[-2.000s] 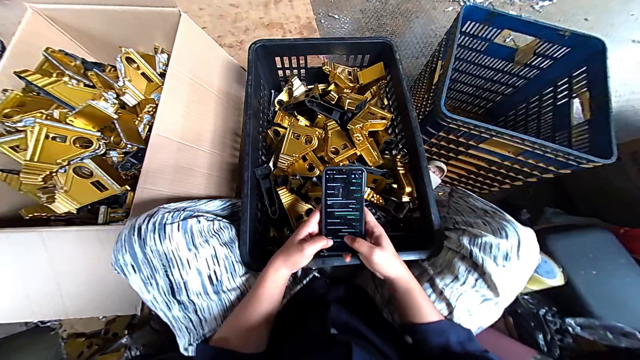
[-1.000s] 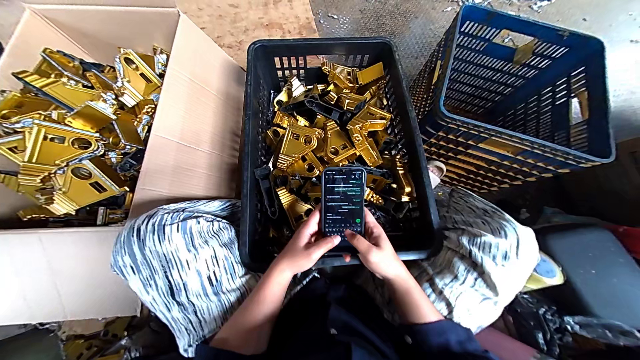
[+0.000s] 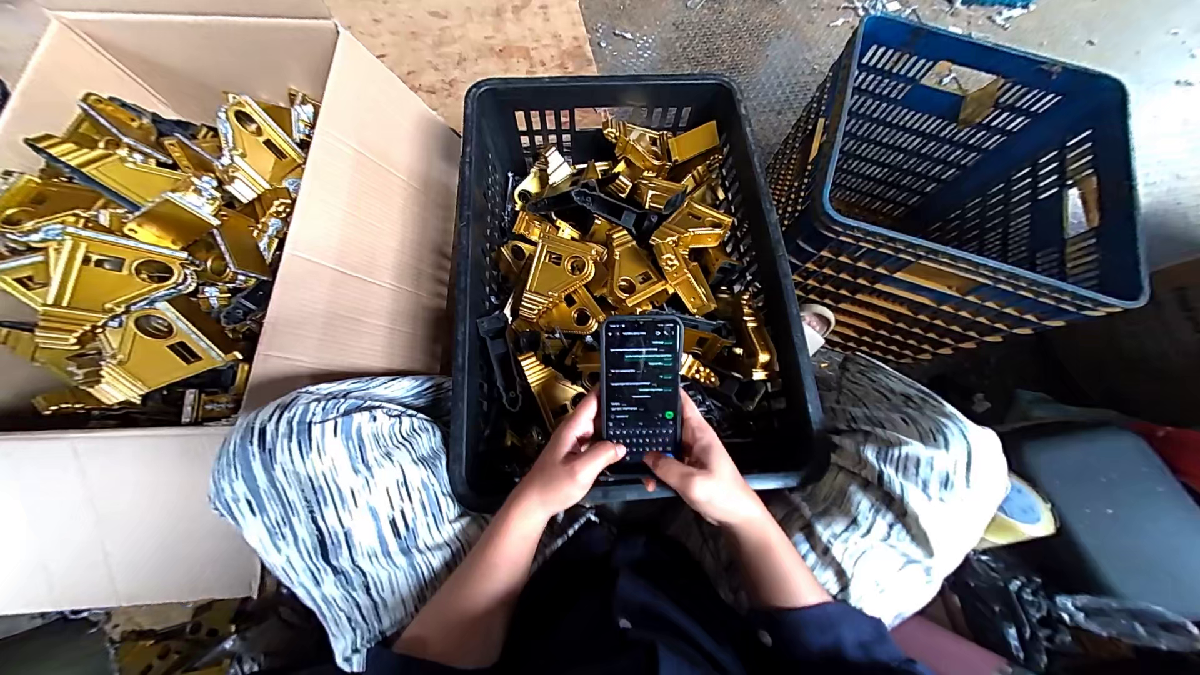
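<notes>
A black smartphone (image 3: 642, 375) is held upright between both hands, its lit screen showing lines of text above a keyboard. My left hand (image 3: 572, 461) grips its lower left side, thumb over the screen's bottom. Around the lower right side, my right hand (image 3: 705, 469) is closed, its thumb at the bottom edge. Beneath and beyond the phone stands a black plastic crate (image 3: 783, 309) holding many gold-coloured moulded brackets (image 3: 562, 267) and a few black parts (image 3: 600, 202). The phone hides some of the pieces, and both hands are over the crate's near end.
An open cardboard box (image 3: 361, 197) with more gold brackets is at the left. Slatted blue plastic crates (image 3: 984, 253) stand at the right. A dark grey padded surface (image 3: 1097, 506), a roll of tape (image 3: 1027, 506) and crumpled black plastic (image 3: 1012, 600) lie at the lower right.
The phone's screen has changed; a keyboard shows on it now that the frame from two seconds ago does not show. Both thumbs have shifted slightly over its lower part. The crates and box have not moved.
</notes>
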